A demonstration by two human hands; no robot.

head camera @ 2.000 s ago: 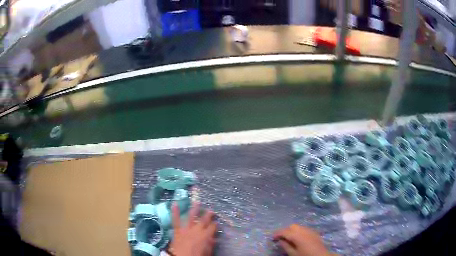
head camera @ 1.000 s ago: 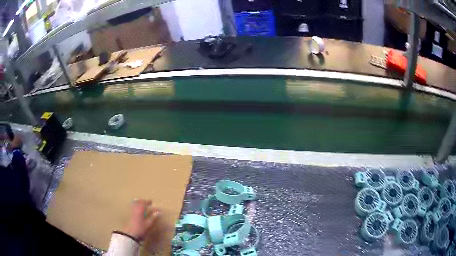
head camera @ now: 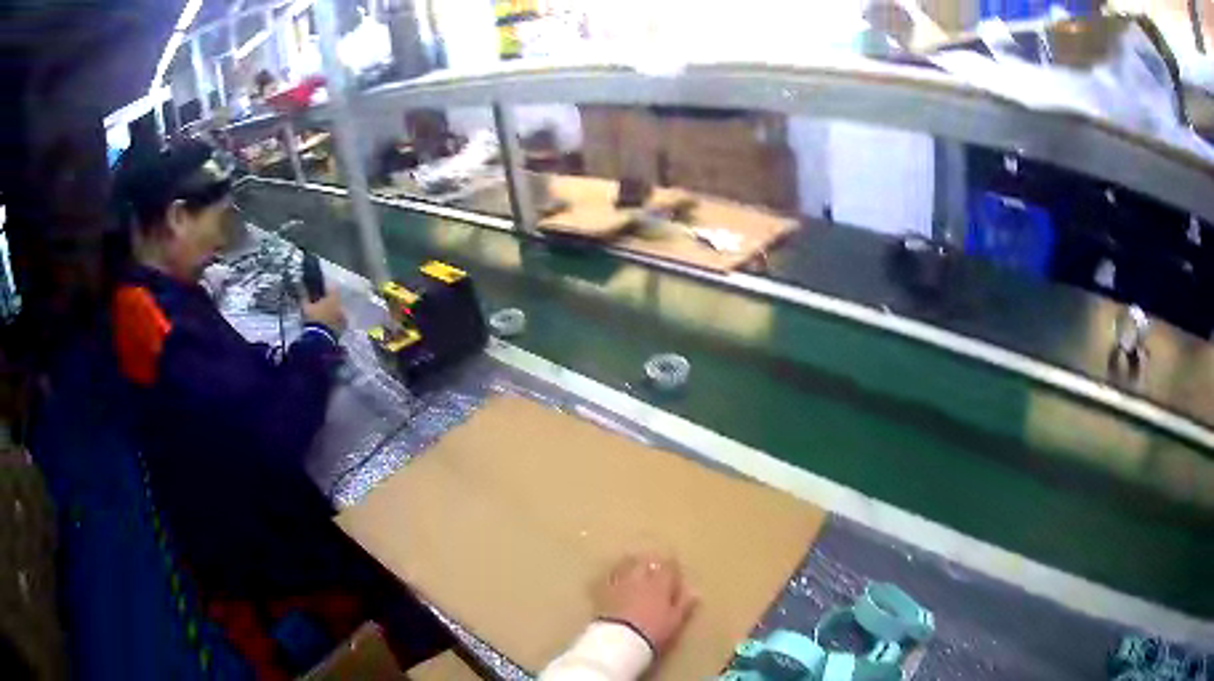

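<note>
My left hand [head camera: 644,597] rests on the tan cardboard sheet [head camera: 533,499], near its front right part. Its fingers look loosely curled, and I cannot tell whether anything is under them. My right hand is out of the picture. Several empty teal ring housings [head camera: 895,613] lie in a pile just right of the cardboard, cut off by the bottom edge. A few teal fan heads [head camera: 1156,661] show small and blurred at the bottom right corner.
A person [head camera: 220,386] in dark clothing works at the left, holding a dark tool [head camera: 313,277]. A yellow-and-black box [head camera: 435,323] stands beyond the cardboard. Two round pale units [head camera: 667,371] lie on the green conveyor belt [head camera: 799,416]. A shelf frame [head camera: 692,96] crosses above.
The view has swung left, bringing the neighbouring person into sight. My left hand has moved from the ring housings onto the cardboard. My right hand has left the picture.
</note>
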